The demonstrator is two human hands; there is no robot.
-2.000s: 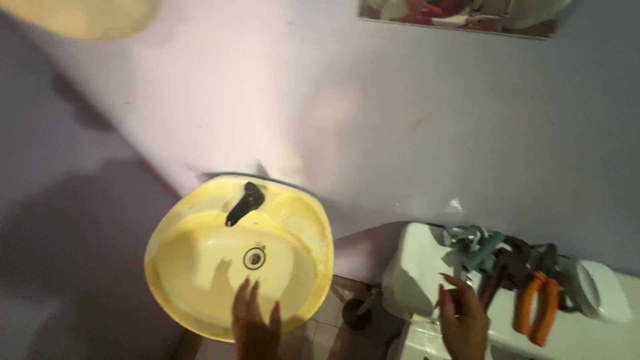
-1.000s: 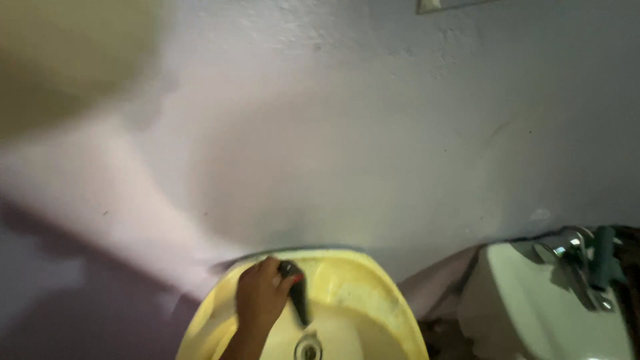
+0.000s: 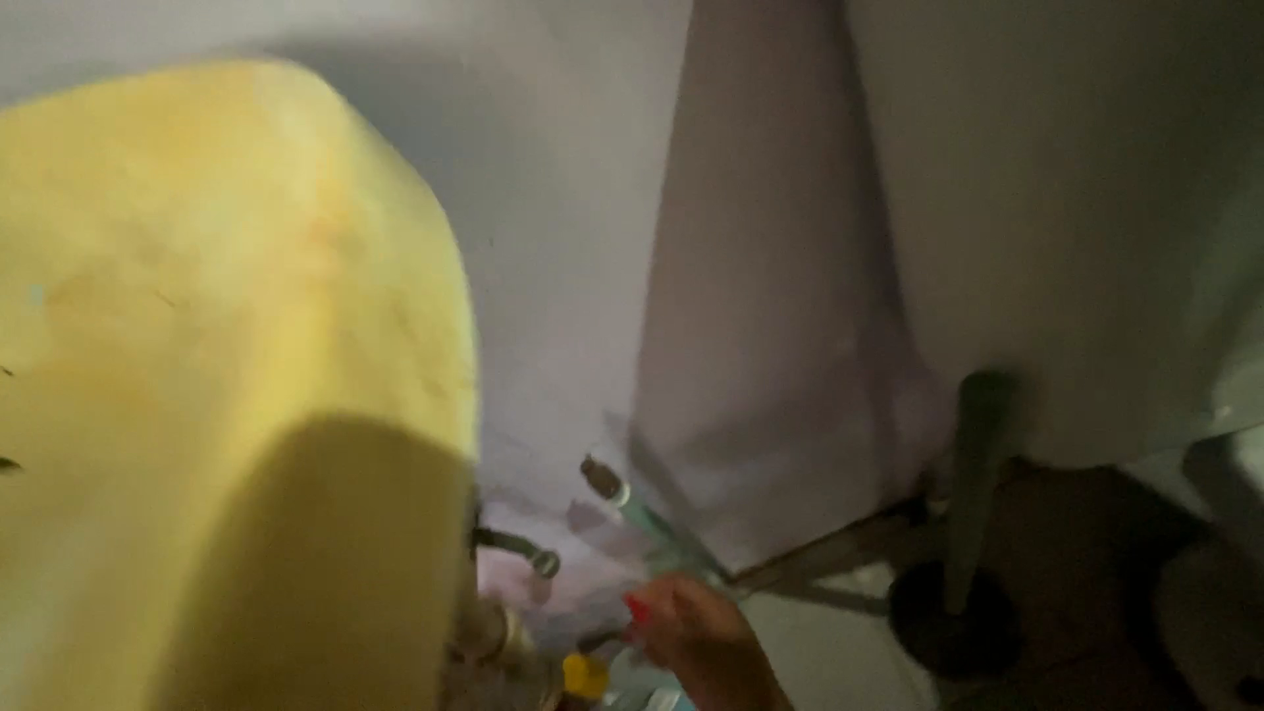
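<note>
My right hand (image 3: 696,632) reaches in from the bottom, beside and below the yellow washbasin (image 3: 375,296), with its fingers bent and a red nail showing. Just left of the fingers are a small dark curved piece (image 3: 600,637) and a yellow part (image 3: 586,674); blur hides whether the fingers hold anything. A greenish pipe with a brown end (image 3: 602,479) slants behind the hand, near the wall. From under the basin's side juts a short pipe with a metal fitting (image 3: 543,563). My left hand is out of view.
The basin fills the left side. The wall (image 3: 563,247) rises behind. At the right, a dark upright handle (image 3: 978,484) stands on a round black base (image 3: 955,620) on the tiled floor (image 3: 829,642). Several blurred items (image 3: 504,681) crowd beneath the basin.
The view has swung down and right, to beside the basin. One second ago a hand was at the black faucet; now the faucet is out of view and my right hand is low by the basin.
</note>
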